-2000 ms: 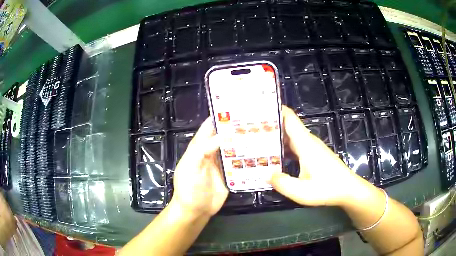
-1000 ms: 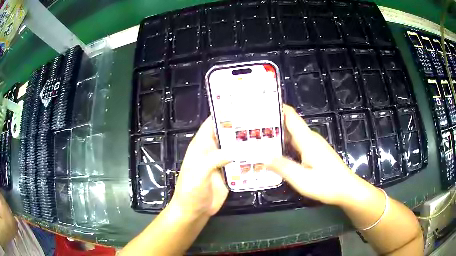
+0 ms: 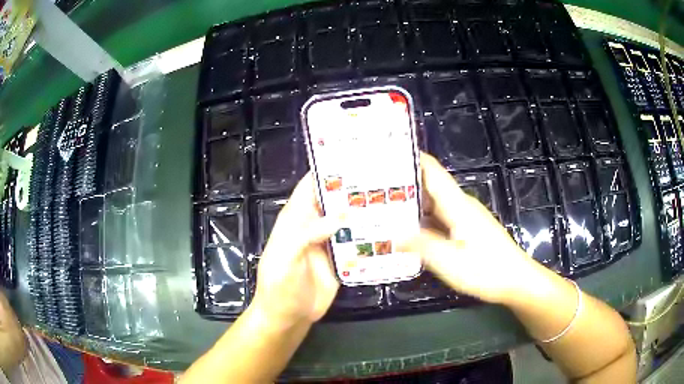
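A smartphone [image 3: 367, 180] with a pale rim is held upright above the black tray, its bright white screen showing small red and green pictures. My left hand [image 3: 296, 259] is bare and grips the phone's left side and lower edge, thumb by the screen. My right hand [image 3: 469, 244] is bare and holds the lower right side, its blurred thumb over the lower part of the screen. The large glossy black blister tray [image 3: 259, 161] lies under the phone and hands, its pockets empty-looking.
A clear blister tray [image 3: 124, 225] and stacked ribbed black parts [image 3: 56, 225] lie left. A filled parts tray [image 3: 652, 120] is at the far right. A green conveyor [image 3: 161, 26] runs behind a pale edge. A grey post [image 3: 75, 41] stands upper left; part of a person [image 3: 11, 330] shows lower left.
The phone sits slightly further left. The pictures on its screen have changed. My right thumb has moved over the lower screen and blurs. Both hands keep their hold.
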